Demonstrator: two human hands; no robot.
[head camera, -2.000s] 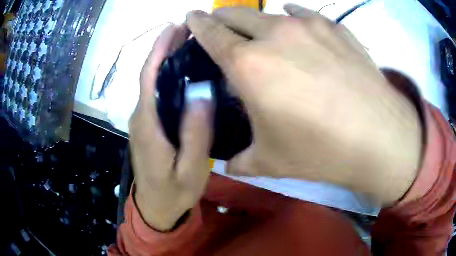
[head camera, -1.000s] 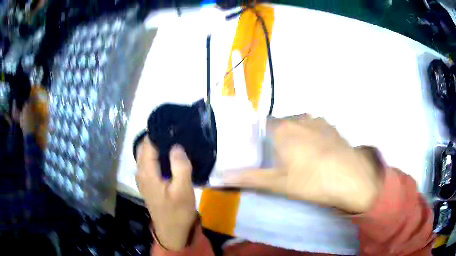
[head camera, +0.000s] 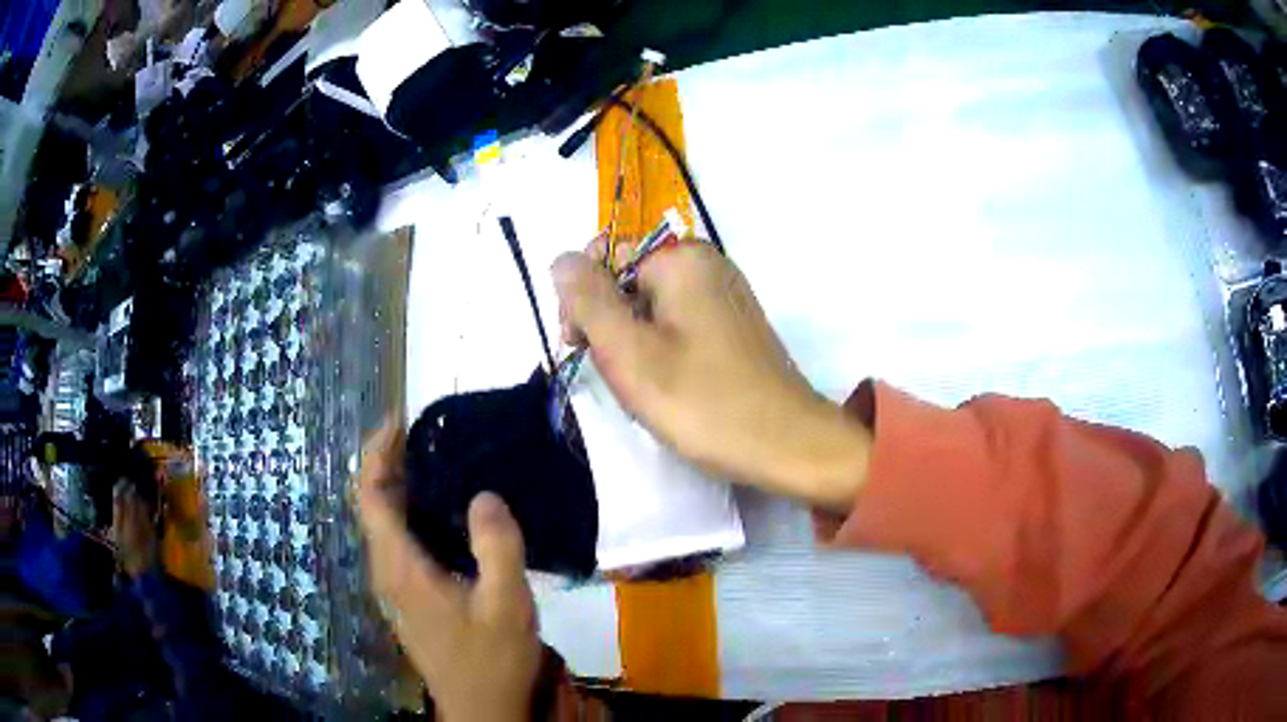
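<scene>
A camera unit lies on the white foam sheet in front of me, with a rounded black part (head camera: 494, 473) at its left and a white housing (head camera: 656, 494) at its right. My left hand (head camera: 459, 592) is around the lower left of the black part, thumb on its front. My right hand (head camera: 692, 353) is over the top of the white housing, its fingers closed on thin internal wires (head camera: 652, 243) with a small white plug. A black cable (head camera: 671, 148) curves up from behind my right hand over the orange tape. A thin black rod-like lead (head camera: 525, 275) stands left of it.
A plastic-wrapped tray of small silvery parts (head camera: 261, 466) is at the left. Black oval modules (head camera: 1186, 99) sit along the right edge. Unfinished white-and-black units (head camera: 417, 64) stand at the far left edge. Another person's hand (head camera: 134, 522) shows at far left.
The black part was held up close in both hands, then lowered beside the white housing. My right hand has moved from the housing's right side up to the wires. The view has shifted.
</scene>
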